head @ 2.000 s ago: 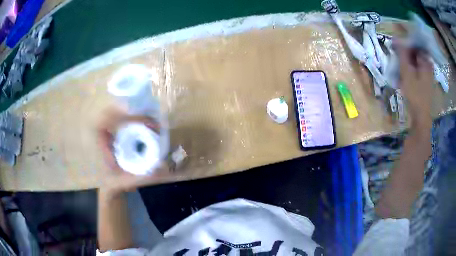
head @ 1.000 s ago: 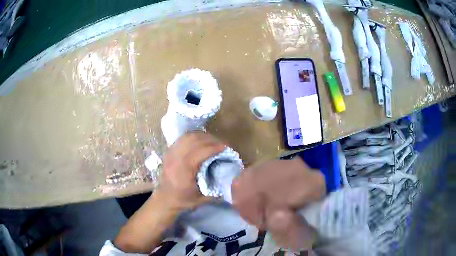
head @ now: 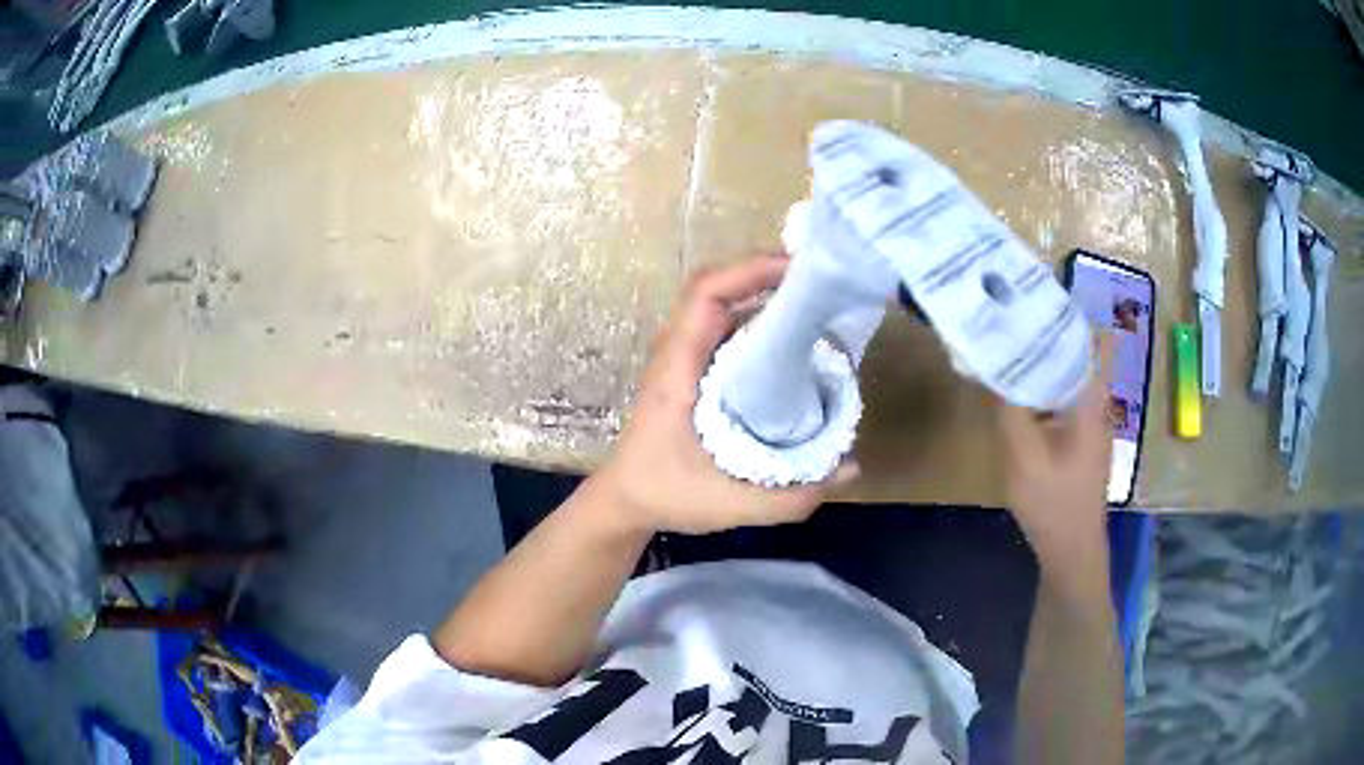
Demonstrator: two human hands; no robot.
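My left hand is closed around a white-grey ruffled hollow piece, its frilly open rim facing up. A leg piece stands in the rim, its shoe-like end with a striped sole tilted up to the right. My right hand is at the lower right end of the sole, its fingertips partly hidden behind it. Part of another ruffled rim shows behind the leg. The phone lies partly behind my right hand, screen lit. The glue bottle cannot be seen.
A green-yellow lighter lies right of the phone. Several leg pieces lie at the bench's right. Grey ruffled pieces are at the left end. The green belt runs behind the bench. Blue crates and a stool are below left.
The leg's slim end is now in the ruffled rim with its sole turned up. My right hand has moved right to the sole. The view has shifted left.
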